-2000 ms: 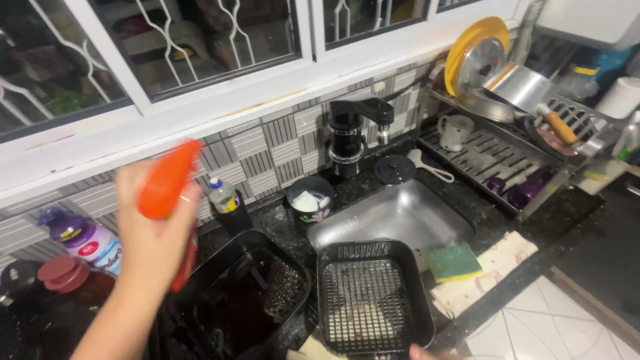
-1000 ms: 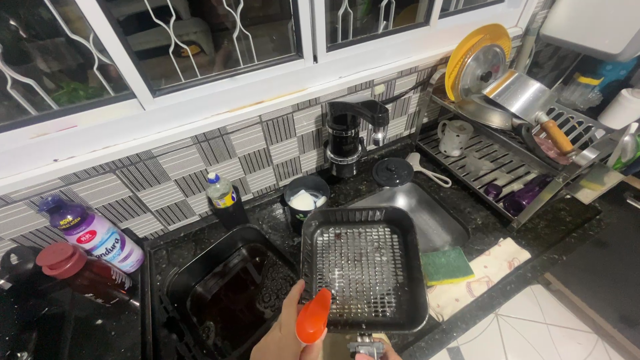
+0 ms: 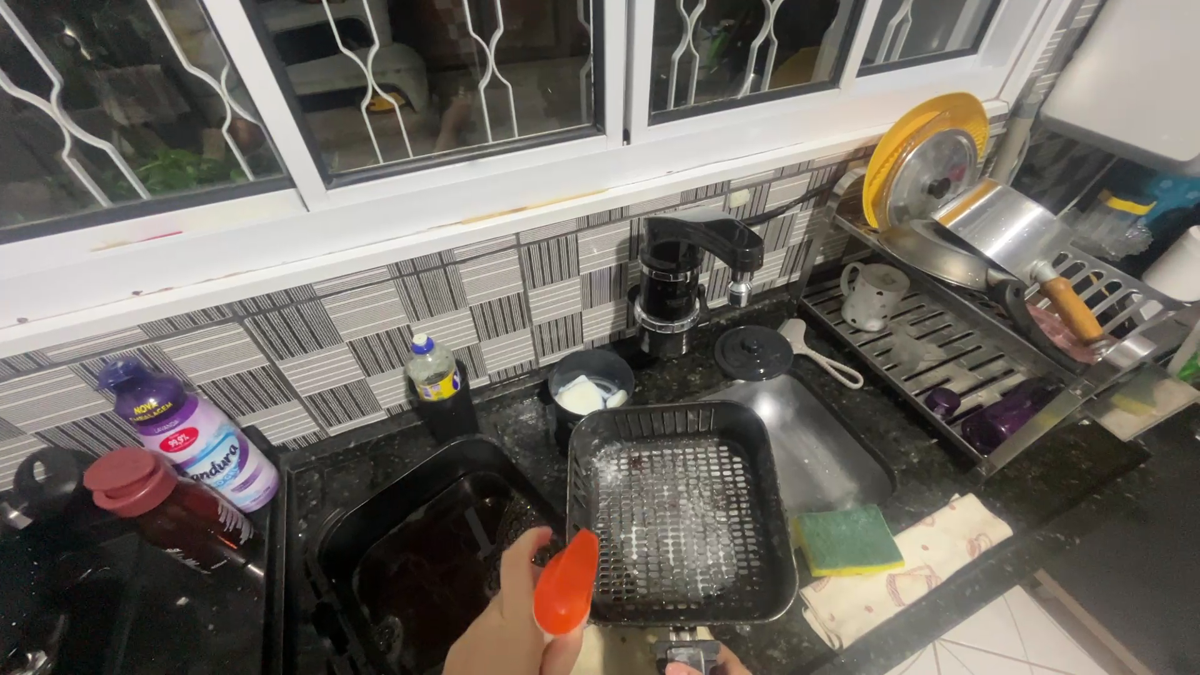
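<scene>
My left hand [image 3: 520, 609] grips an orange spray bottle [image 3: 568, 581], its head beside the lower left rim of a black air fryer basket [image 3: 680, 516]. Pale residue or foam lies on the basket's perforated floor. At the bottom edge my right hand [image 3: 708, 661], mostly out of view, holds the basket by its handle [image 3: 684, 647]. Left of it sits a black air fryer drawer [image 3: 422, 562] with dark liquid inside. The basket partly covers the steel sink [image 3: 825, 450]. A green and yellow sponge [image 3: 848, 541] lies to the right on a printed cloth [image 3: 923, 567].
A black faucet [image 3: 675, 281], a black container with white pieces [image 3: 591, 384] and a dish soap bottle [image 3: 434, 380] stand by the tiled wall. Two bottles, one purple [image 3: 202, 441] and one dark red [image 3: 173, 516], stand left. A dish rack [image 3: 947, 375] with pans stands right.
My left hand has come down from above the drawer at the left to the basket's lower left rim, with the orange spray bottle. The basket sits farther up and right than two seconds ago.
</scene>
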